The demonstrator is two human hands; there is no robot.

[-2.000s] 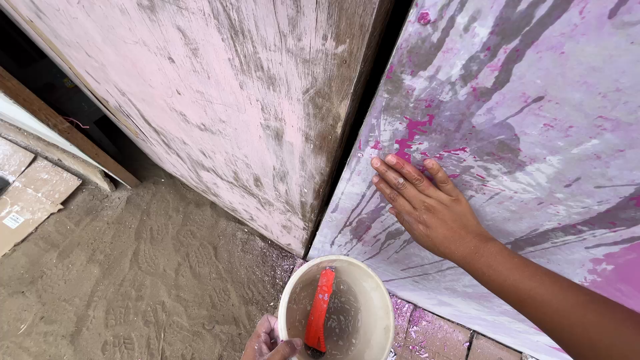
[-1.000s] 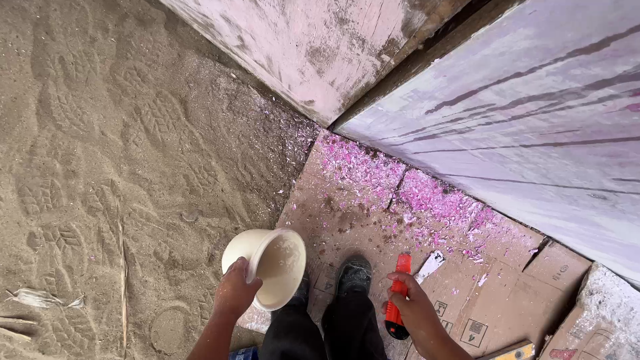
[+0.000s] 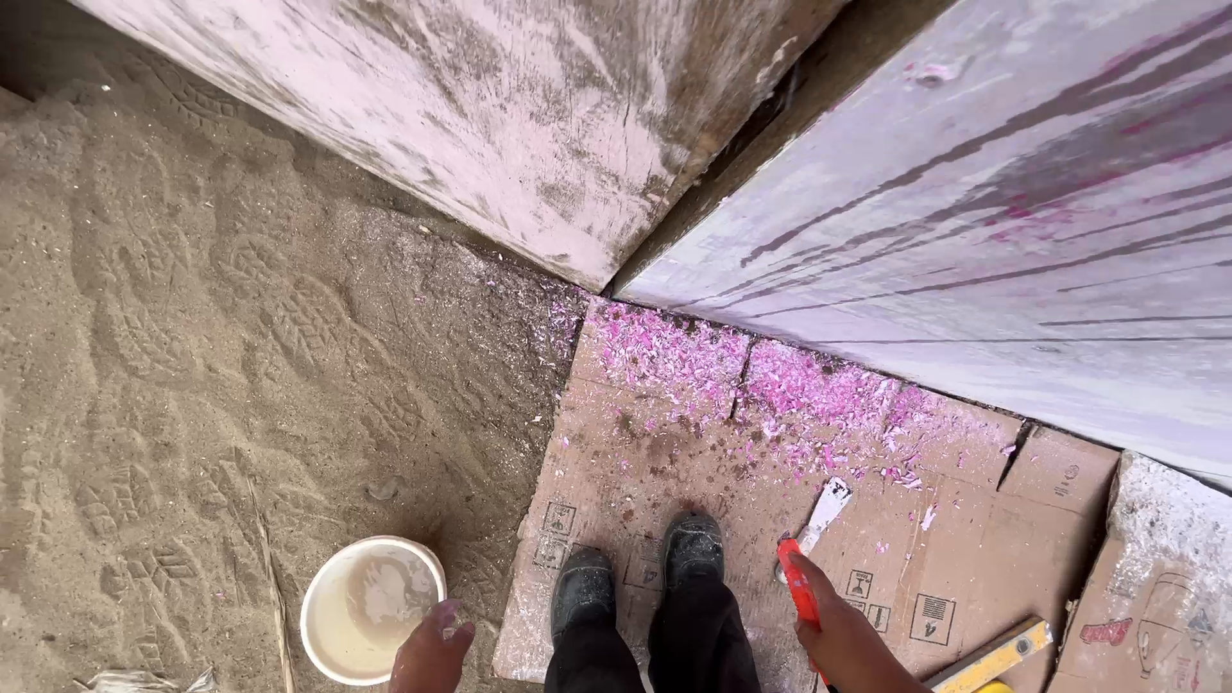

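My right hand (image 3: 847, 635) holds the red handle (image 3: 800, 587) of a tool over the cardboard. Just above it a scraper blade (image 3: 826, 510), smeared with white, lies on the cardboard; its handle is hidden. A white plastic bucket (image 3: 310, 616) with some cloudy liquid at its bottom stands on the sand at lower left. Beside the bucket's right rim is my left hand (image 3: 433, 650), fingers apart, holding nothing that shows. Pink and white paint scrapings (image 3: 828, 390) are scattered on the cardboard along the foot of the streaked, light purple panel (image 3: 924, 231).
Flattened cardboard (image 3: 664, 481) covers the ground under my dark shoes (image 3: 693, 549). A worn pink wooden panel (image 3: 462, 115) meets the purple one at a corner. Sand (image 3: 192, 366) spreads to the left. A yellow spirit level (image 3: 1011, 654) lies at lower right, near another cardboard piece (image 3: 1145, 577).
The red-handled tool, inside the bucket two seconds ago, is in my right hand. The bucket, tilted by my left hand a second ago, stands upright on the sand. The view has swung downward.
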